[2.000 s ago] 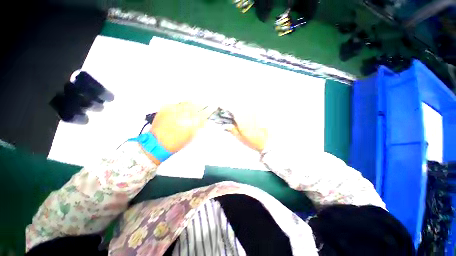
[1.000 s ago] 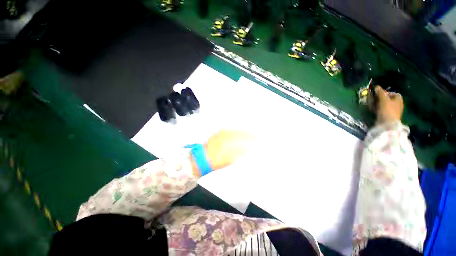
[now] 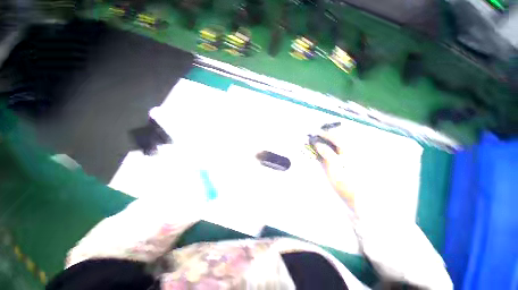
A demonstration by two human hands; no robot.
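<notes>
My left hand (image 3: 238, 173) is washed out against the white sheets, with a blue band (image 3: 208, 185) at its wrist. A black elongated oval housing part (image 3: 274, 161) lies at its fingertip side; whether the fingers grip it cannot be made out. My right hand (image 3: 334, 161) is over the sheets to the right of that part. Its fingers are closed on a small blurred circuit board (image 3: 312, 148) with yellow and dark parts. A small dark piece (image 3: 331, 126) shows just beyond these fingers; it may be part of the board's lead.
Blurred black covers (image 3: 150, 136) sit at the left of the white sheets (image 3: 210, 113), beside a black mat (image 3: 108, 85). Beyond a whitish rail (image 3: 284, 89), several yellow-and-silver boards stand on the green belt (image 3: 272, 68). Blue bins (image 3: 488, 209) are at the right.
My right hand has come back from the belt to the sheets with a board in its fingers. The oval black part now shows near my left hand. The view has shifted.
</notes>
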